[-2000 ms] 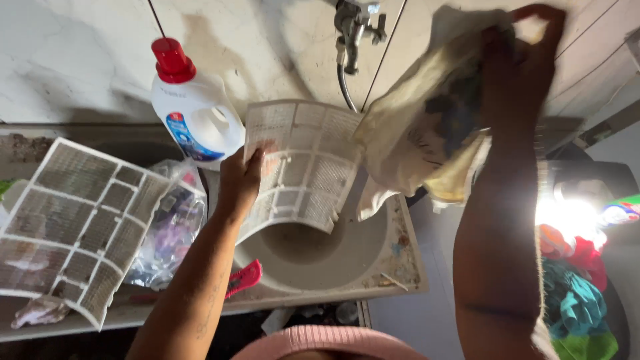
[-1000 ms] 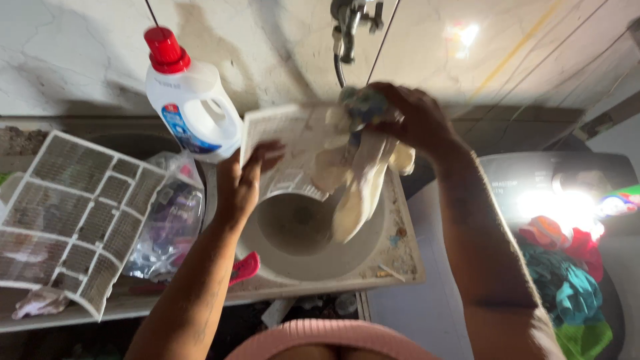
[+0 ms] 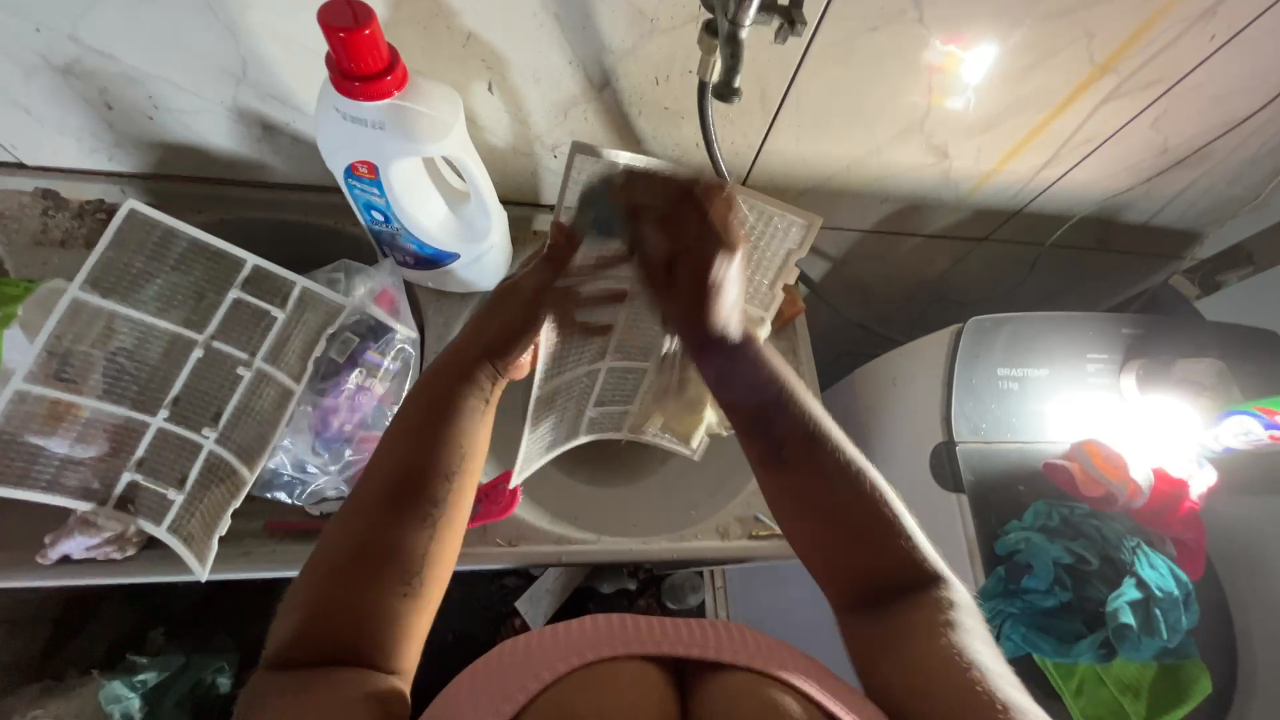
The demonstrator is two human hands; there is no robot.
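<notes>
My left hand (image 3: 525, 310) grips the left edge of a white plastic mesh filter panel (image 3: 575, 395), which is held tilted over the round sink basin (image 3: 640, 495). Blurred by motion, my right hand (image 3: 690, 250) lies over the upper part of that panel, closed on a damp cloth (image 3: 680, 400) whose pale end hangs down across the mesh. A bluish-grey part of what it holds shows near its fingertips. A second mesh filter panel (image 3: 170, 385) rests at the left, over the counter and partly on a clear plastic bag (image 3: 345, 400).
A white detergent bottle (image 3: 425, 180) with a red cap stands behind my left hand. A metal tap (image 3: 735, 45) with a hose is on the wall. A pink plastic tool (image 3: 495, 500) lies by the basin. Coloured clothes (image 3: 1095, 580) lie on the washing machine (image 3: 1020, 380) at right.
My right hand has come down and left with the cloth, from held up at the right onto the filter panel. My left hand stays at the panel's left edge.
</notes>
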